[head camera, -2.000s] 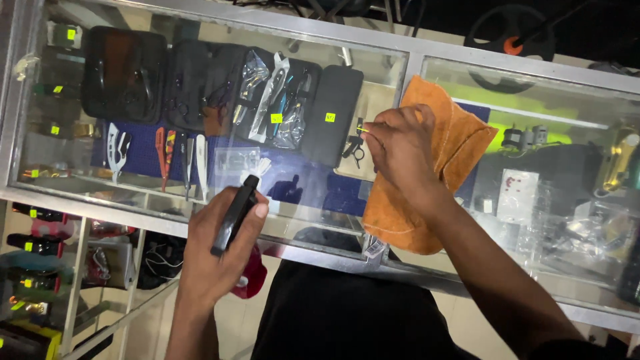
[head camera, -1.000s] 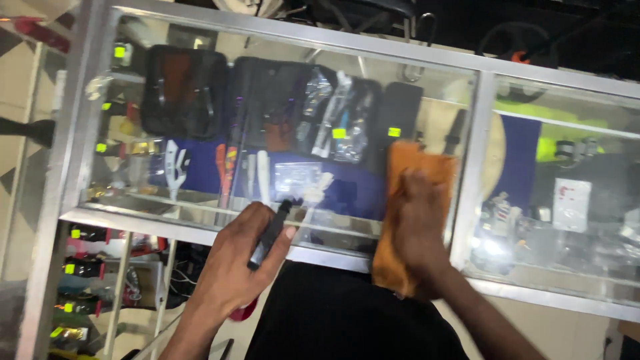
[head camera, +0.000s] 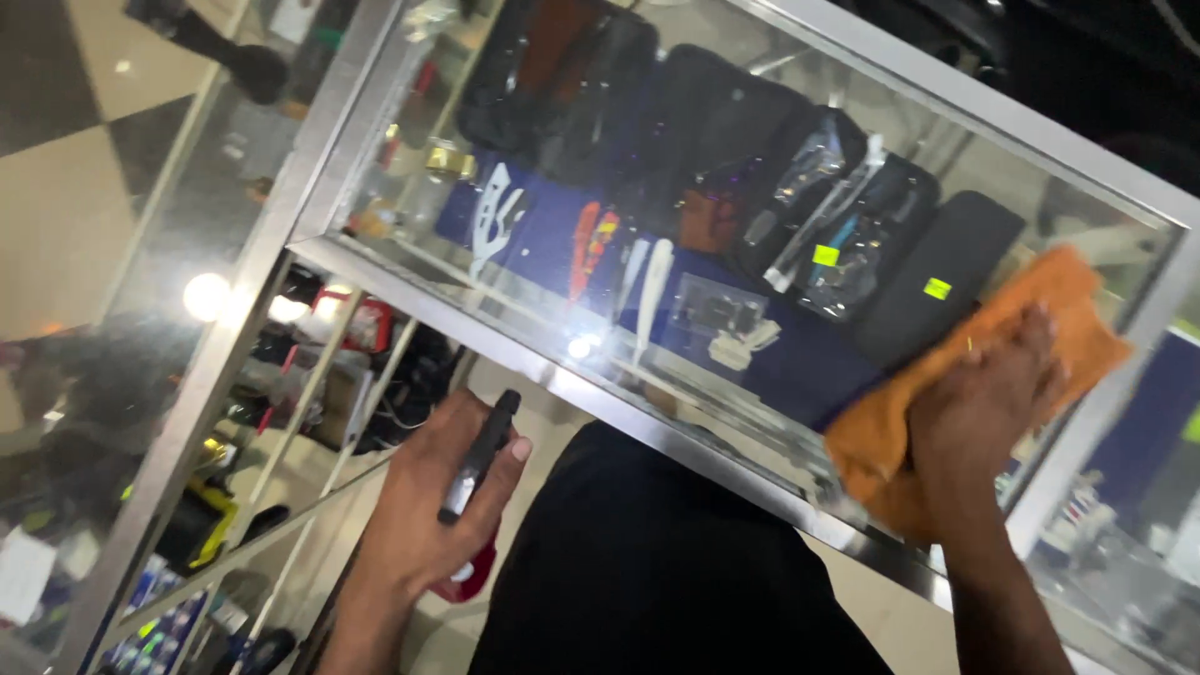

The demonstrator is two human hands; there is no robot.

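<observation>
My left hand grips a small black object, perhaps a spray bottle's nozzle end, at the near side of the glass display case; what lies below the grip is hidden. With its fingers spread on an orange cloth, my right hand presses it against the glass top near the right-hand metal frame bar. Under the glass lie black zipped cases, white and red folding razor handles, and small clear packets on a blue cloth.
A metal edge runs along the near side of the case. Lower shelves at the left hold packaged goods, among them a red item. Another glass section stands at the right. Checkered floor tiles show at the upper left.
My right hand was beside the cloth, with its fingers raised, two seconds ago; it now lies flat on it. The left hand keeps hold of the black object. The view has shifted left and tilted.
</observation>
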